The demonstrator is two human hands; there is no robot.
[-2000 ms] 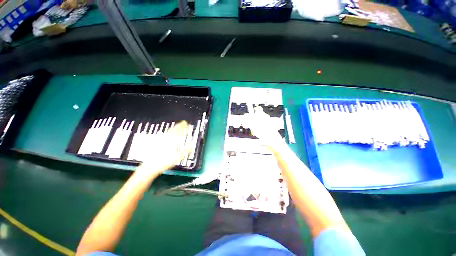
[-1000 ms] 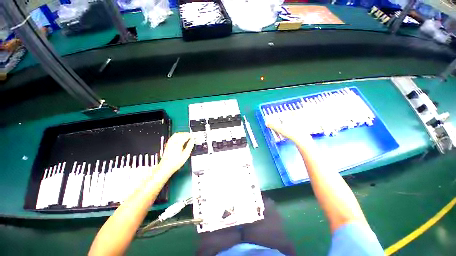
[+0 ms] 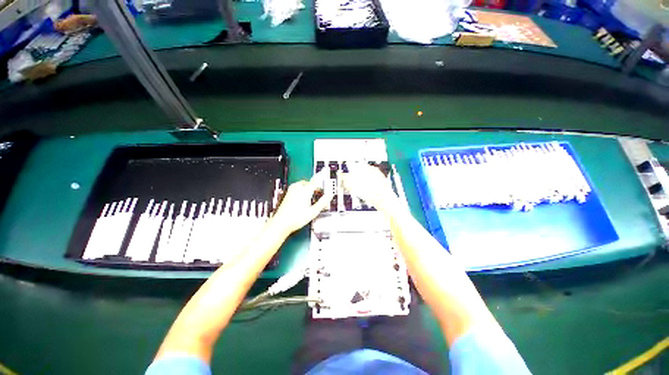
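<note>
The pale fixture lies in front of me, with black slotted holders across its far half. My left hand is at the left side of the holders, fingers bent over them. My right hand is over the right part of the holders. White sticks seem to lie across the holders between my hands. The image is blurred and bright there, so I cannot tell if either hand grips one. The black tray at the left holds rows of white sticks. The blue tray at the right holds a dense row of them.
A metal post stands behind the black tray. A dark channel with loose sticks runs beyond the bench. A cable with a white connector is at the fixture's left. Another pale fixture is at the far right. A filled black tray sits opposite.
My right hand has moved left from the blue tray to the fixture's holders. My left hand has moved a little onto the holders. The camera view has shifted.
</note>
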